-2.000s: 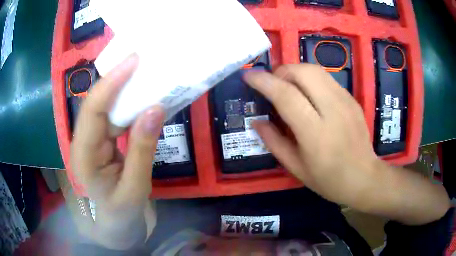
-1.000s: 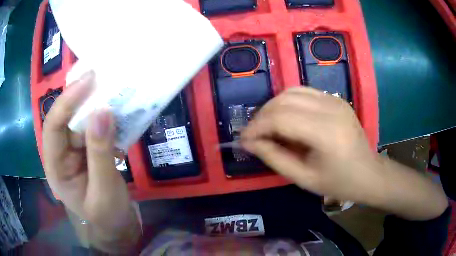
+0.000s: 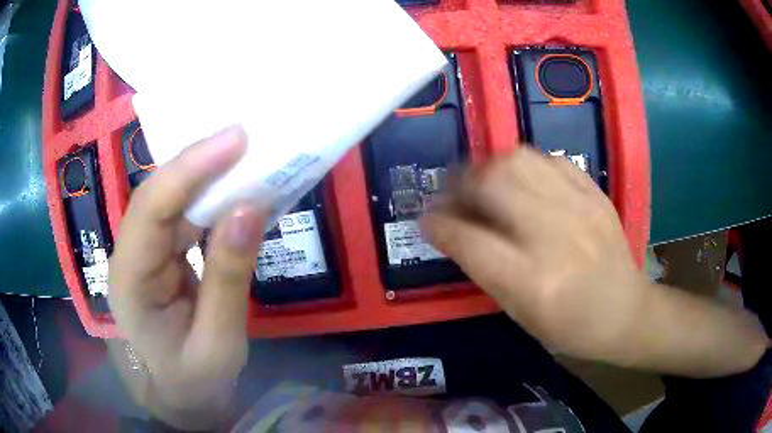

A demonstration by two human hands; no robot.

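My left hand (image 3: 195, 254) pinches a folded white label strip (image 3: 279, 76) between thumb and fingers; the strip stands over the tray's upper left part and hides phones behind it. My right hand (image 3: 542, 254), slightly blurred, lies over the right side of a black phone (image 3: 415, 144) in the red foam tray. A white label (image 3: 409, 243) sits in the lower end of this phone's bay, below silvery card slots. The right fingertips are bent and blurred; I cannot tell whether they hold anything. The phone to its left also has a white label (image 3: 290, 254).
The red foam tray (image 3: 355, 296) holds more black phones, one with an orange ring (image 3: 565, 79) at the right and others at the far left. A green bench mat (image 3: 703, 144) lies around it. A cardboard-brown surface (image 3: 690, 262) shows at lower right.
A white label now shows in the middle phone's bay, where a second ago the right fingers held a thin pale piece. The left hand and strip have shifted right over the tray.
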